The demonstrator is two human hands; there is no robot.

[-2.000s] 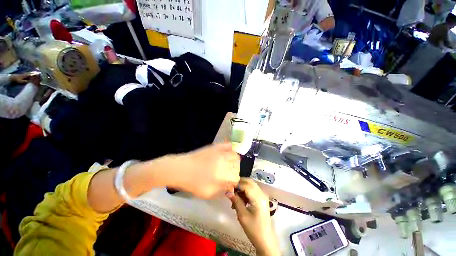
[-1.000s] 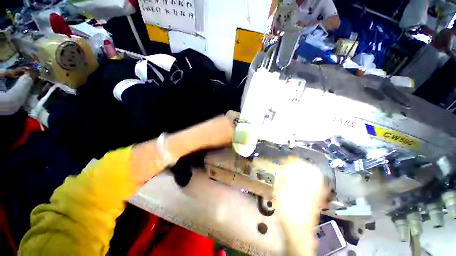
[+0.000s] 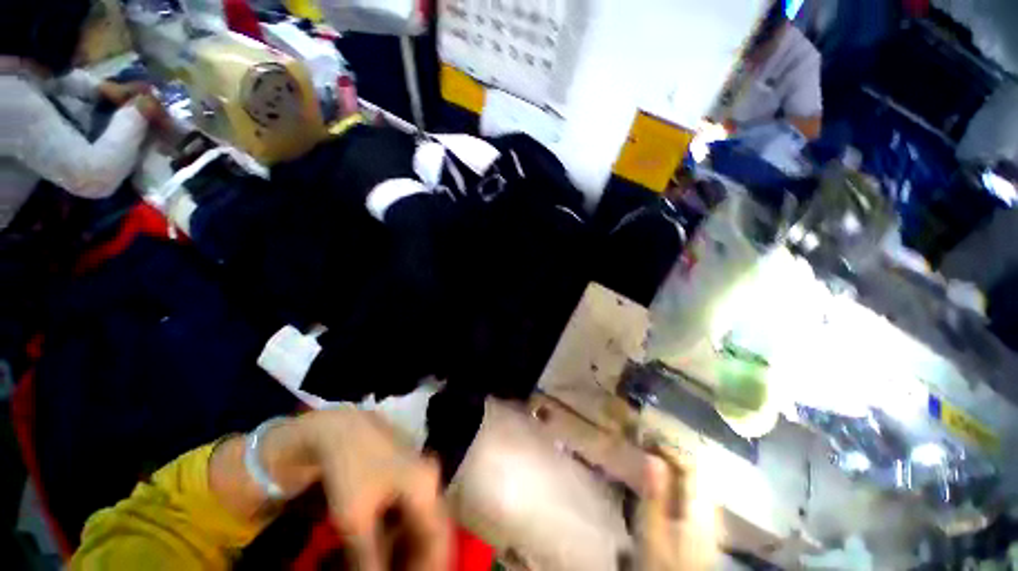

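Note:
The black garment pile [image 3: 447, 290] lies left of the pale coverstitch machine [image 3: 848, 368]. A narrow black cloth end [image 3: 455, 424] hangs from the pile over the table edge. My left hand [image 3: 385, 485] is blurred at bottom centre, over the red cloth [image 3: 473, 551] and below the pile, fingers bent down and apart, with nothing seen in it. My right hand [image 3: 679, 519] is a blur at the bottom edge, in front of the machine bed [image 3: 597, 346]; whether it holds anything cannot be told. The pale-green guard [image 3: 746, 385] is at the machine head.
A tan sewing machine [image 3: 262, 100] stands at upper left beside a person's sleeve and hands [image 3: 78, 139]. A white post with yellow-black bands [image 3: 651, 151] rises behind the pile. Another person [image 3: 787, 84] is at upper right. A white piece [image 3: 293, 357] lies at the pile's front.
The view has swung left, so the machine sits farther right and the phone is out of view. My left hand has come back from the machine head toward the lap; my right hand is lower in view.

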